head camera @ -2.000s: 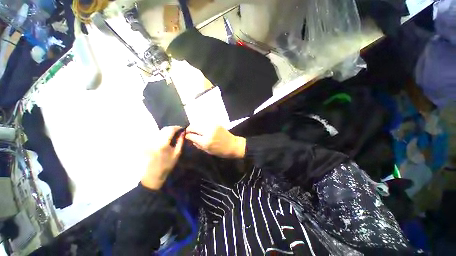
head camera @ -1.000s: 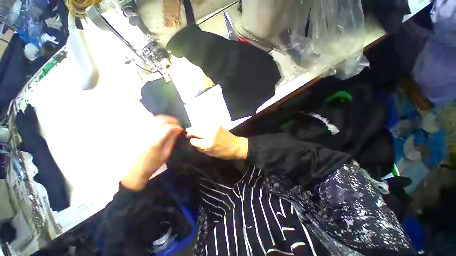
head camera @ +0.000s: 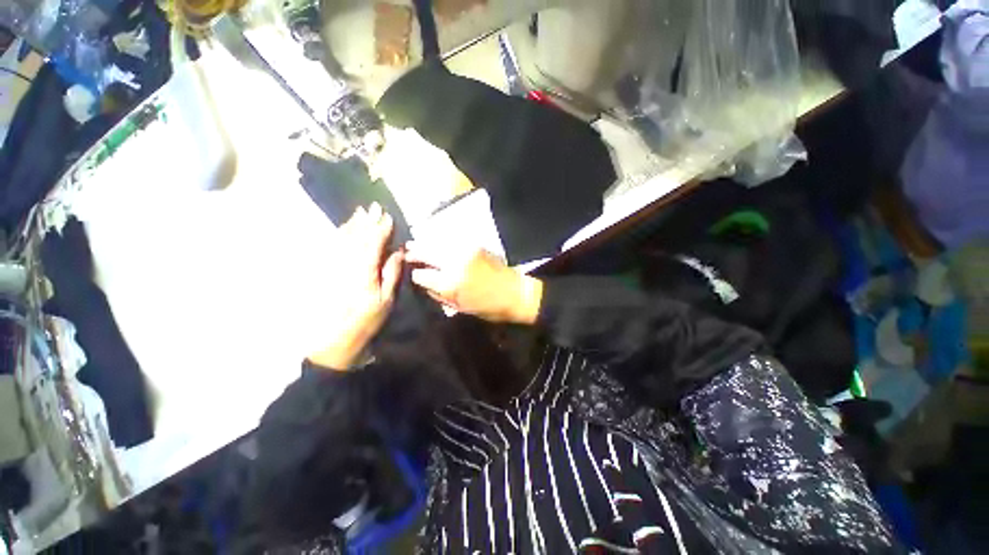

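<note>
A black cut panel [head camera: 338,186] lies on the bright white table, running from the presser foot and needle [head camera: 371,143] towards me. My left hand [head camera: 363,284] lies on the panel's near left part, its fingers stretched towards the needle. My right hand [head camera: 469,282] pinches the panel's right edge near my left fingertips. The panel's near end is hidden by my hands and merges with my dark sleeves. Stacked black pieces [head camera: 515,157] lie right of the needle.
Black sewn pieces [head camera: 103,336] lie at the far left table edge. A clear plastic bag [head camera: 737,87] hangs at the upper right. A thin tool with a red bit [head camera: 536,97] is behind the stack. A dark fabric bundle [head camera: 759,293] is below the table's right side.
My left hand has come down flat on the panel, further towards the needle. The panel's far end has shifted slightly up and left. My right hand has moved slightly towards the needle, still pinching.
</note>
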